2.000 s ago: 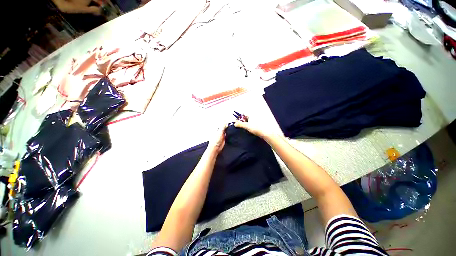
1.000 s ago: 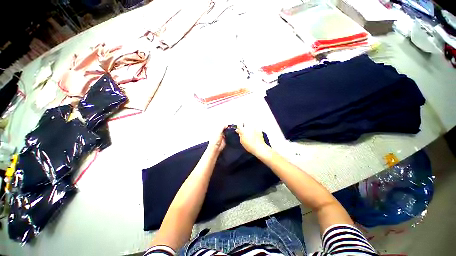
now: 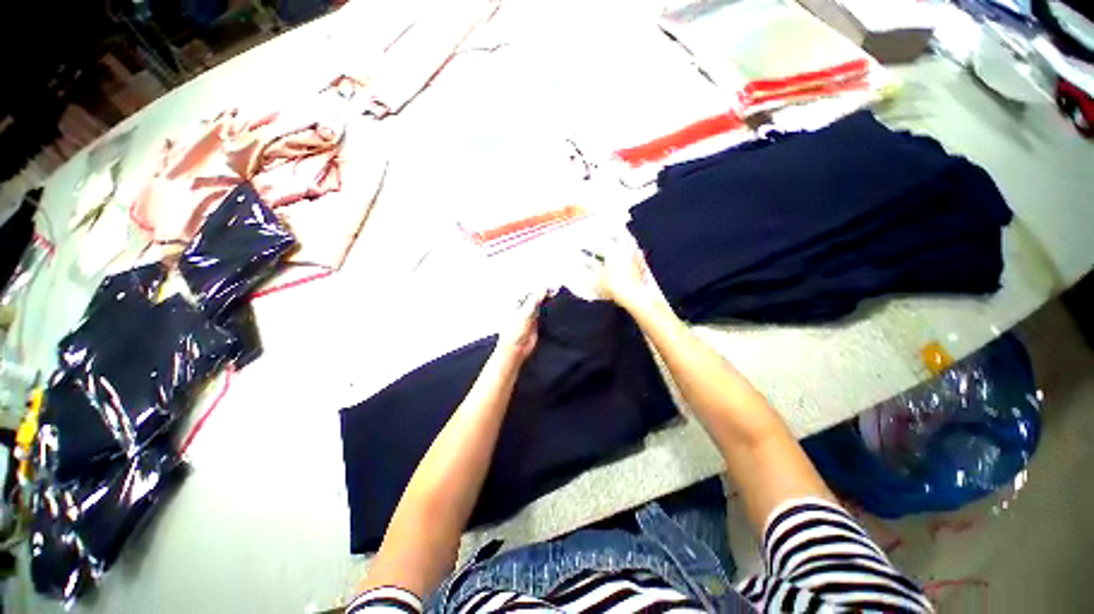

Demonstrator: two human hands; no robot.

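Observation:
A matte navy garment point(image 3: 576, 384) lies folded in a long strip in front of me, near the table's front edge. My left hand point(image 3: 526, 321) grips its far edge, the fingers partly washed out by glare. My right hand point(image 3: 617, 274) is just beyond and right of that edge, off the cloth and blurred by glare. A small thin dark tool, likely thread snips point(image 3: 591, 256), shows at its fingertips. A small pile of clear bags with a red strip point(image 3: 528, 226) lies beyond my hands.
A navy garment stack point(image 3: 828, 228) is at right, glossy packed garments point(image 3: 138, 348) at left. Pink cloth point(image 3: 222, 168) lies far left. Larger red-edged bag stacks point(image 3: 806, 82) are far right. A blue waste bag point(image 3: 948, 432) is on the floor at right.
My two hands were together at the garment's far edge. My right hand has moved away and up, off the cloth, and the small dark tool shows beyond its fingers. The garment has stayed in place.

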